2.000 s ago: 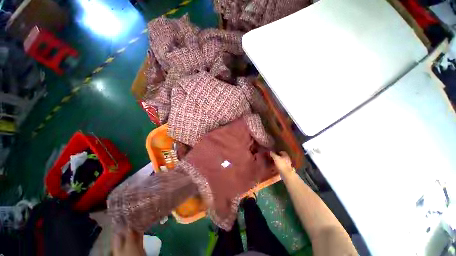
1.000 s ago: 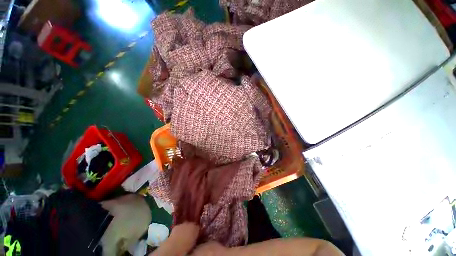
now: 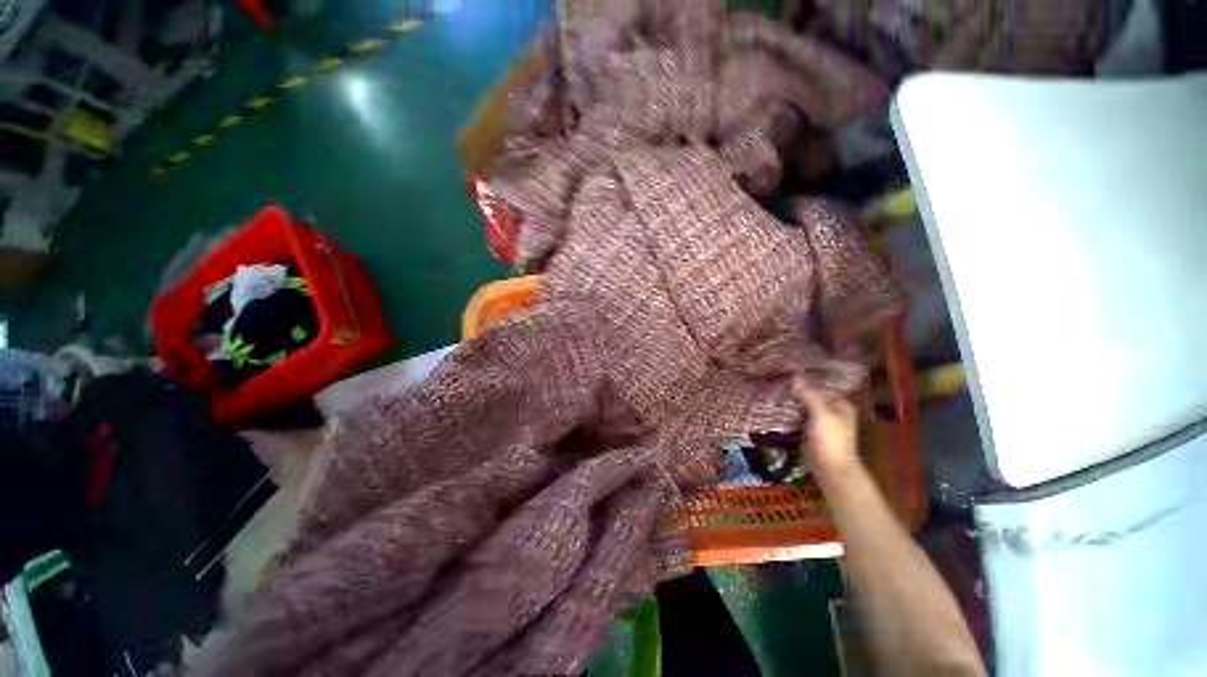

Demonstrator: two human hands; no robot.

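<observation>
A pink-brown tweed garment (image 3: pixel 463 489) spreads from the lower left up to the orange basket (image 3: pixel 768 545). More tweed pieces (image 3: pixel 702 251) heap over the basket's far side and beyond. My right hand (image 3: pixel 830 426) is at the right of the basket, its fingers on the edge of a tweed piece, which it grips. Small black-and-white pieces (image 3: pixel 768 456) show in the basket just left of my right hand. My left hand is not visible; the tweed cloth fills the lower left.
A red basket (image 3: pixel 351 318) with black, white and neon-green scraps stands on the floor at left. White tables (image 3: pixel 1072 265) fill the right side. Dark cloth (image 3: pixel 119 529) lies at lower left. Yellow-black tape (image 3: pixel 285 86) crosses the green floor.
The rust-brown lining is no longer in view; tweed now spreads wide at lower left. My right hand has moved from the bottom middle to the basket's right. The view has shifted.
</observation>
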